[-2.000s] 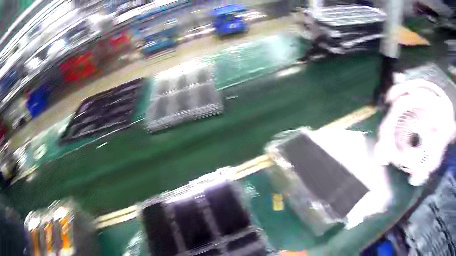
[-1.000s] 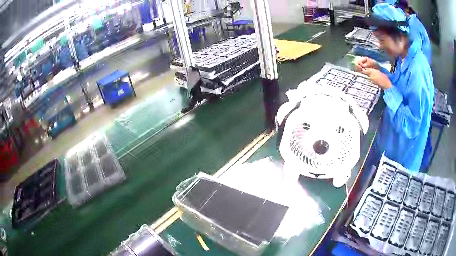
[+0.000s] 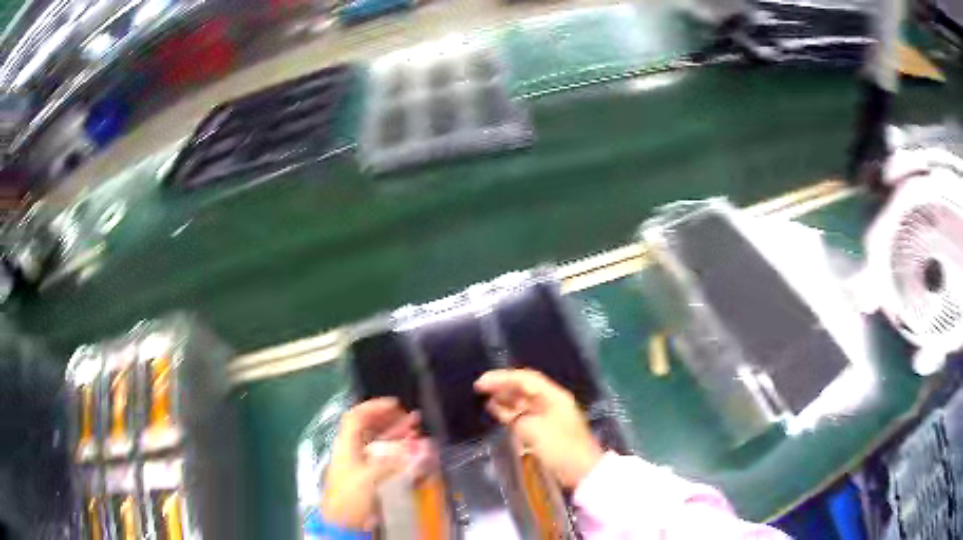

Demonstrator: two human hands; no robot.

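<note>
The clear blister tray point(image 3: 472, 290) lies at the bottom centre. Three black sheets point(image 3: 454, 369) fill its upper cells, and modules with orange strips point(image 3: 431, 504) show in the lower part. My left hand point(image 3: 370, 459) is at the tray's left side, fingers bent, by the top of a module. My right hand point(image 3: 544, 422) is over the tray's middle, fingertips at the middle black sheet's lower right. Both hands are blurred, and a grip on anything cannot be made out.
Stacked loaded trays point(image 3: 132, 422) stand at left. The black-sheet stack point(image 3: 755, 306) lies at right in a clear holder on shiny film, a small yellow strip point(image 3: 659, 355) beside it. A fan point(image 3: 929, 269) is far right. Across the bench are a black tray point(image 3: 264, 127) and a greyish tray point(image 3: 444, 111).
The view has swung back left and down from the fan and the other worker to the work tray. Both my hands have come into view over it.
</note>
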